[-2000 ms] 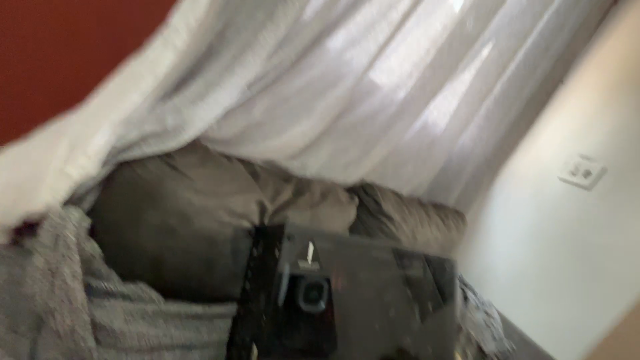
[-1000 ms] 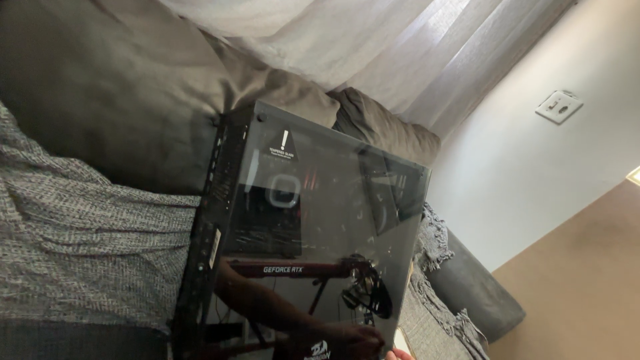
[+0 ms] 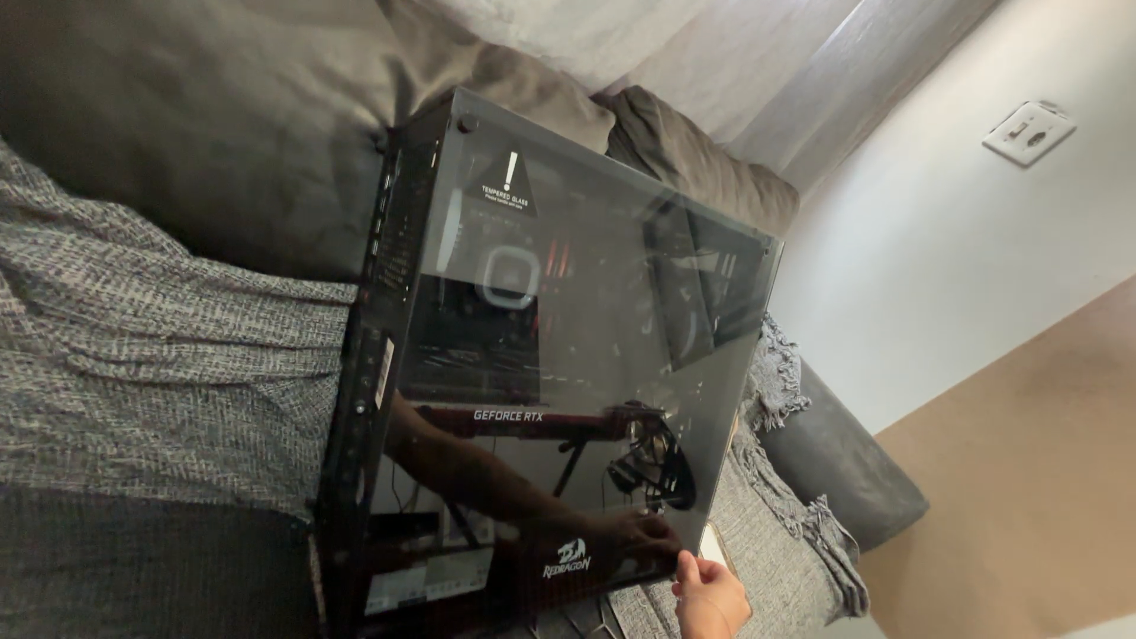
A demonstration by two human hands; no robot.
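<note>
A black desktop computer case [image 3: 355, 382] rests on a sofa by the grey cushions, its tempered-glass side panel [image 3: 586, 337] facing me. Through the glass show a square cooler ring [image 3: 510, 277] and a graphics card [image 3: 524, 417]. Dark round fasteners sit at the panel's upper-left [image 3: 467, 124] and right corners. At the lower-right corner of the panel is my right hand [image 3: 710, 596], thumb and fingers bent close together against it. What lies between the fingertips is hidden. An arm and a hand are reflected in the glass. My left hand is out of view.
Grey cushions [image 3: 204, 115] stand behind the case. A woven grey throw [image 3: 177, 373] covers the seat at left, and a fringed throw [image 3: 790, 524] lies at right beside a grey bolster or armrest [image 3: 843, 453]. A wall plate [image 3: 1029, 133] and a pale curtain [image 3: 710, 62] are beyond.
The view has swung down onto the case since two seconds ago. My right hand, barely showing at the bottom edge one second ago, is now more fully visible at the panel's lower-right corner.
</note>
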